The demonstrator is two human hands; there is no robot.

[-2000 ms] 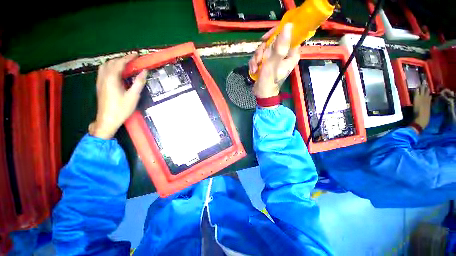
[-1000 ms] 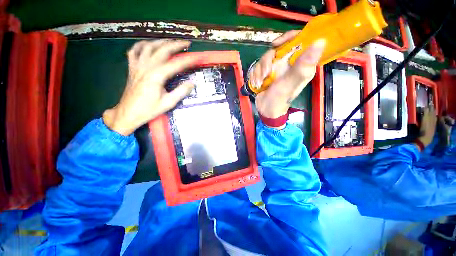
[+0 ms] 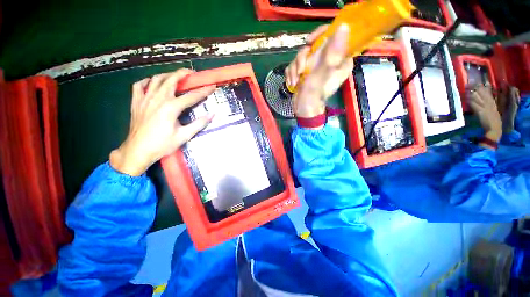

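Note:
A red foam frame [image 3: 185, 194] holds an open-backed tablet [image 3: 218, 212] with a large white battery [image 3: 226, 154] and a circuit board [image 3: 224, 107] at its far end. My left hand [image 3: 163, 119] holds the frame at its upper left, with thumb and a finger reaching over the board end. My right hand [image 3: 319, 75] is closed around a yellow electric screwdriver [image 3: 369, 26], to the right of the frame. Its dark tip is over the round dotted screw tray [image 3: 279, 98]. Whether a screw is on the tip cannot be told.
Red frames [image 3: 32, 174] stand at the left. A red-framed tablet [image 3: 386, 156] and a white-framed one [image 3: 433, 81] lie at the right, crossed by a black cable [image 3: 397, 93]. Another worker's hand [image 3: 485, 110] is farther right. More framed tablets lie on the belt [image 3: 145, 23].
The screwdriver tip has moved from beside the tablet's right edge to over the screw tray. My left hand stays at the frame's upper left. The framed tablet is more tilted in view.

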